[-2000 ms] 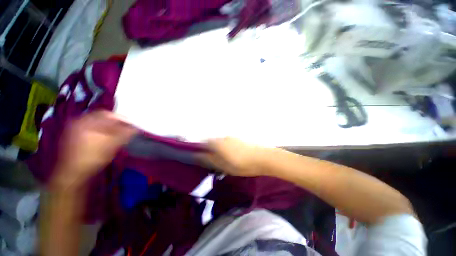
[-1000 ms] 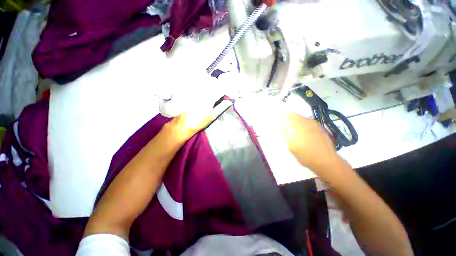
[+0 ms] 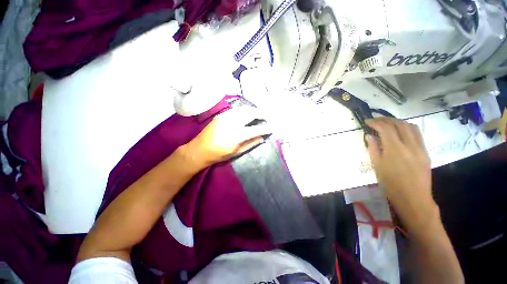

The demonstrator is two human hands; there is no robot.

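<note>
The maroon garment (image 3: pixel 222 205) with a white band lies over the table's front edge and hangs towards my lap. A dark-grey facing strip (image 3: pixel 275 194) runs down along its edge. My left hand (image 3: pixel 228 136) holds the garment's upper edge and the top of the strip, just left of and below the needle area, where glare hides detail. My right hand (image 3: pixel 397 152) is on the handles of the black shears (image 3: pixel 351 105), covering the loops. The shears lie on the table, blades pointing towards the machine.
The white "brother" sewing machine (image 3: pixel 411 44) stands at the upper right. A lamp on a ribbed arm (image 3: pixel 264 30) is left of its head. More maroon pieces (image 3: pixel 94 28) lie at the far left table edge. A red cord (image 3: pixel 373 221) hangs below the table.
My right hand has moved right, from the bare table onto the shears' handles. My left hand has shifted slightly right along the garment edge and its fingers have curled over the strip's top.
</note>
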